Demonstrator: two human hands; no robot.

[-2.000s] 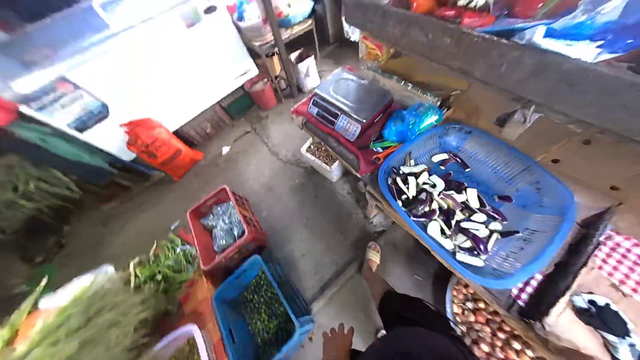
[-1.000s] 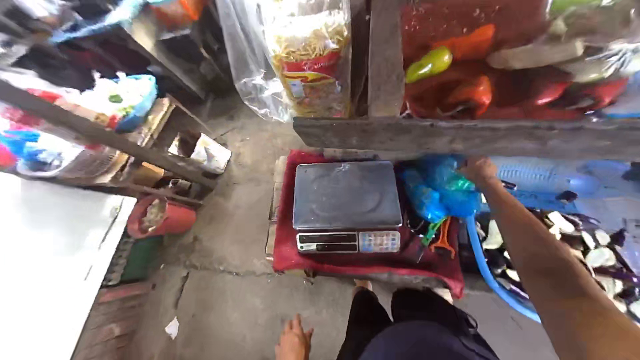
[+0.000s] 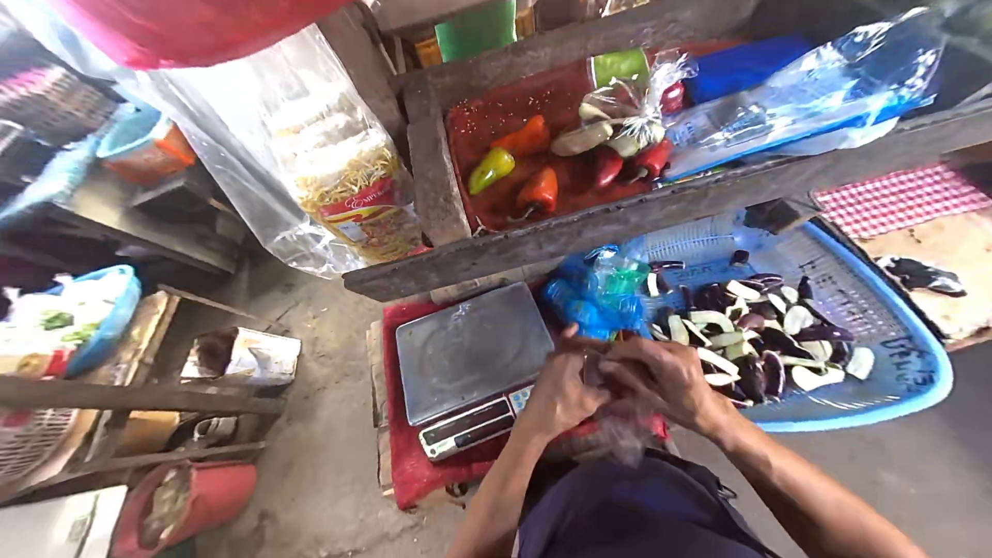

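Note:
My left hand and my right hand meet in front of my body, both on a thin, see-through plastic bag that is blurred. Beside my left hand, a digital weighing scale with a bare metal plate rests on a red cloth. Just beyond my hands lies a bunch of blue and green plastic bags. To the right of them, cut eggplant pieces lie in a wide blue plastic basket.
A wooden beam runs above the scale, edging a red tray of bell peppers and bagged vegetables. Clear plastic packs of noodles hang at upper left. A red bucket and a wooden shelf stand at the left.
My right hand has moved from the blue bags to in front of my body, and my left hand has come up to meet it. A see-through bag now shows between them. The view has shifted.

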